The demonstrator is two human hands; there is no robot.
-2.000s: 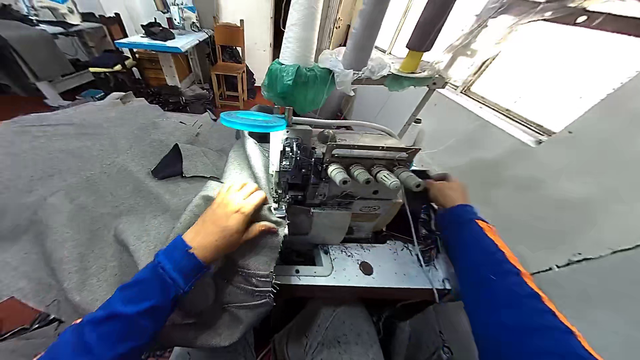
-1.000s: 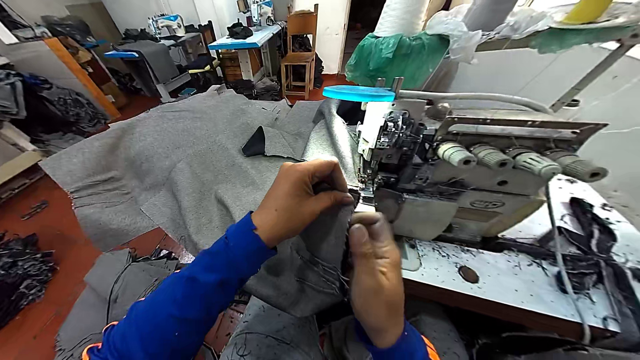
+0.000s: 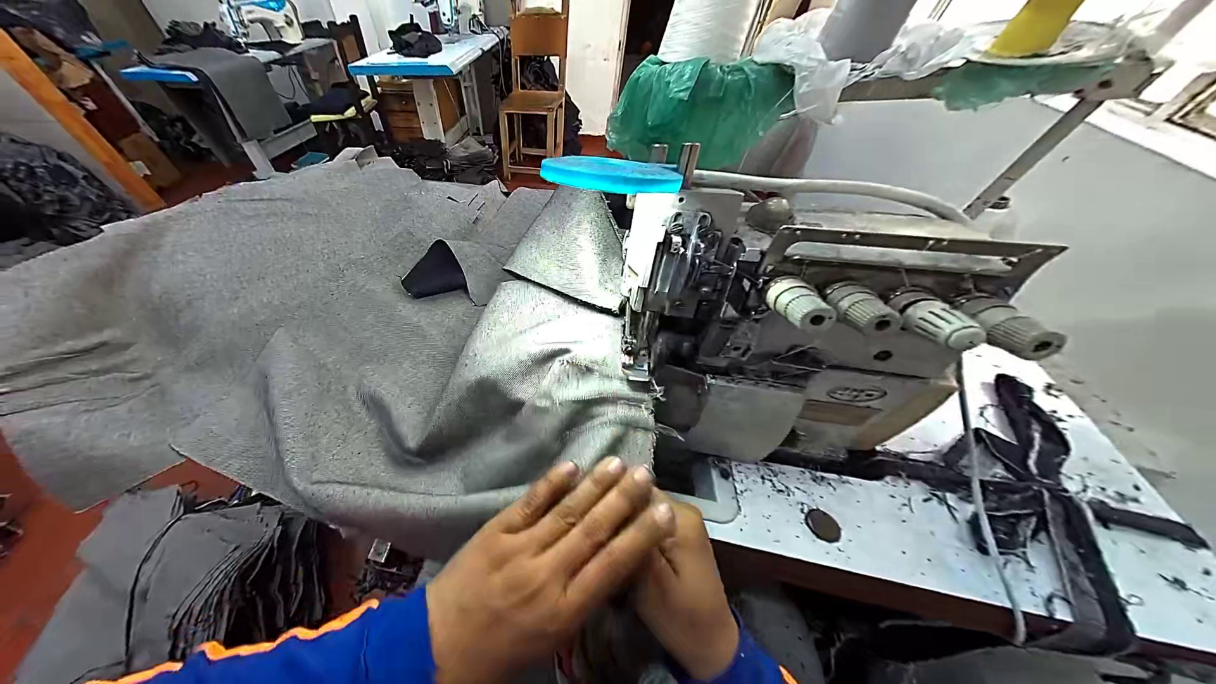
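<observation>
Grey fabric (image 3: 323,380) spreads across the left and runs under the presser foot (image 3: 638,366) of an overlock sewing machine (image 3: 817,380). Near the table's front edge, my left hand (image 3: 551,560) lies flat over the fabric's near edge, its fingers extended and overlapping my right hand. My right hand (image 3: 689,589) is close beside it, holding the fabric edge below the foot; its fingertips are partly hidden. A small dark folded corner (image 3: 435,271) shows on the cloth. A blue disc (image 3: 611,175) sits above the needle area.
Dark fabric strips (image 3: 1035,494) and lint lie on the white machine table (image 3: 883,532). Stacked grey cut pieces (image 3: 228,570) are at lower left. Thread cones with green plastic (image 3: 703,104) stand behind the machine. A wooden chair (image 3: 534,100) and other sewing tables (image 3: 427,59) are farther back.
Two seconds ago my right hand was at the machine's right side; it has since moved to the fabric edge. Both hands are now lower, nearer the table's front edge. The view has swung left.
</observation>
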